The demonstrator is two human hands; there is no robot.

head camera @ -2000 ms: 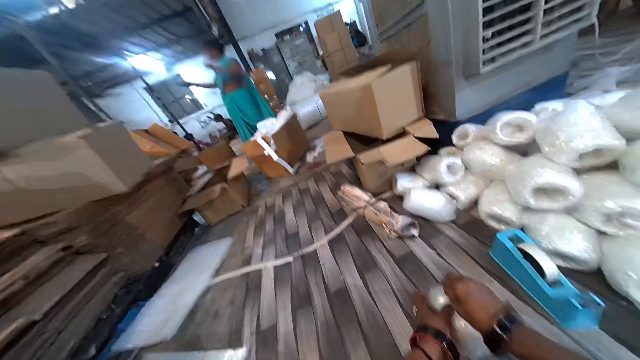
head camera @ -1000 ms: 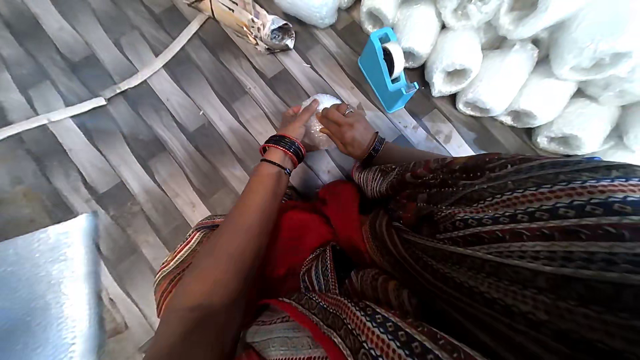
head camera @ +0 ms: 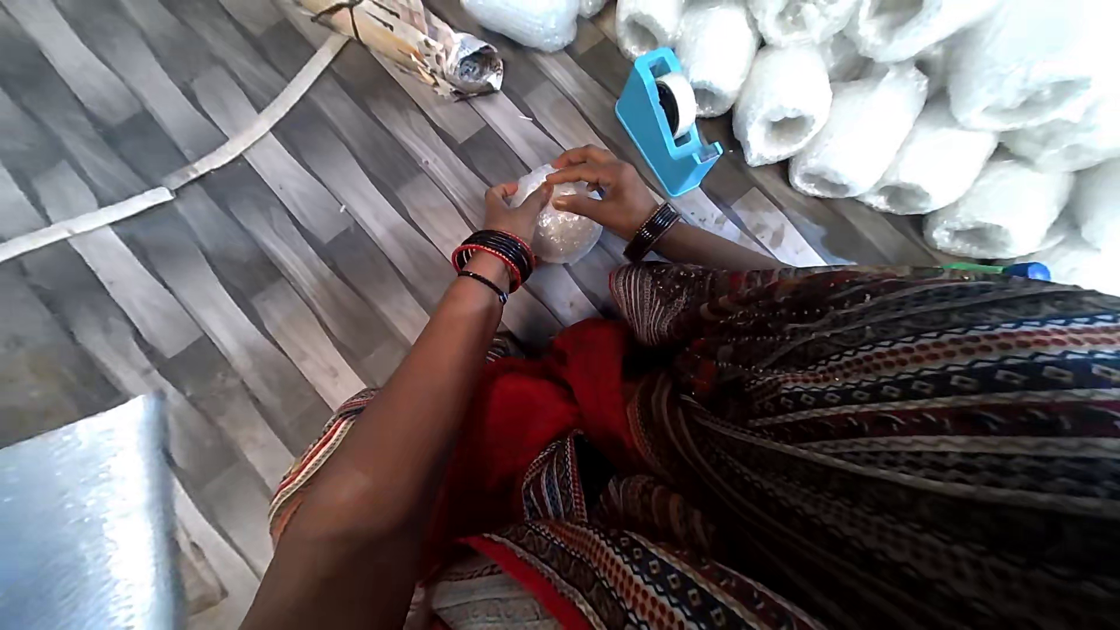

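Observation:
A round bundle in clear bubble wrap [head camera: 569, 229] rests on the wood-patterned floor, between my hands. My left hand [head camera: 516, 210], with black and red bangles above it, grips its left side near the top. From the right, my right hand [head camera: 608, 194] curves over the bundle, thumb and fingers pinching at its upper part. What the wrap contains cannot be made out. Close beyond my right hand stands a blue tape dispenser [head camera: 667, 166] with a white tape roll [head camera: 676, 103] in it.
Many bubble-wrapped rolls [head camera: 781, 114] are piled at the upper right. A tied roll of printed paper [head camera: 411, 44] lies at the top. A pale strip [head camera: 236, 144] crosses the floor at left; a silvery sheet [head camera: 83, 525] is at lower left. Something green with a blue end [head camera: 1025, 270] lies at right.
The view has swung down from the room to the floor and my lap. Both hands stay at the wrapped bundle; the right hand's fingers have shifted on its top.

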